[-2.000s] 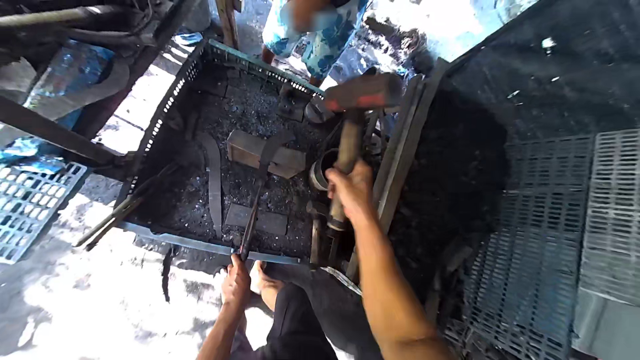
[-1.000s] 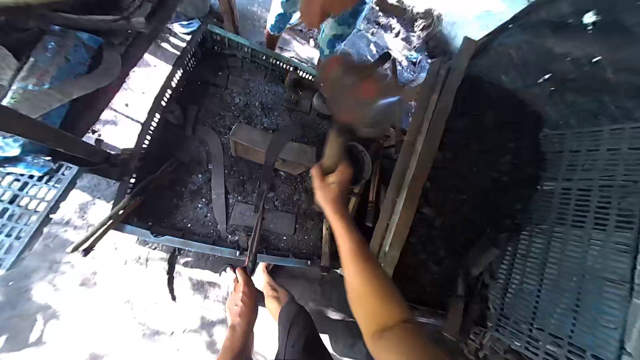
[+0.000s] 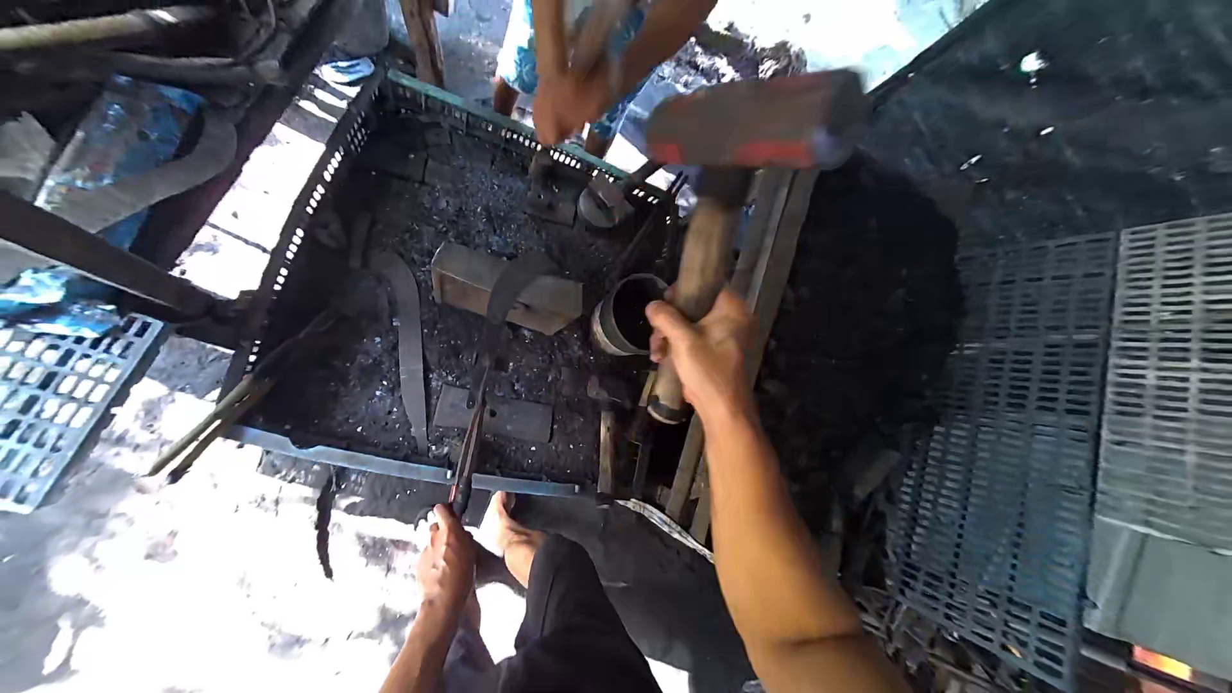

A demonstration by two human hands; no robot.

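My right hand (image 3: 707, 346) grips the wooden handle of a sledgehammer (image 3: 760, 120), its head raised over the right side of a low dark work bed. My left hand (image 3: 449, 556) is closed on the handles of long metal tongs (image 3: 472, 433). The tongs reach up to a dark curved blade (image 3: 510, 289), which lies across an anvil-like metal block (image 3: 462, 279). Left of the block a second curved blade (image 3: 408, 337) rests on the black grit. A flat metal plate (image 3: 520, 419) lies beneath the tongs. A smaller hammer (image 3: 606, 438) stands near the bed's front edge.
A round container (image 3: 626, 318) sits beside my right hand. Another person's hands (image 3: 573, 96) are across the bed, on a blurred handle. Sticks (image 3: 217, 423) lean over the left front corner. Plastic grates (image 3: 1011, 433) stand at right; a wooden beam (image 3: 770, 260) borders the bed.
The sledgehammer in my right hand, blurred one second ago, is now seen more clearly, raised. The other person's hands have come into view over the far edge. My left hand still holds the tongs.
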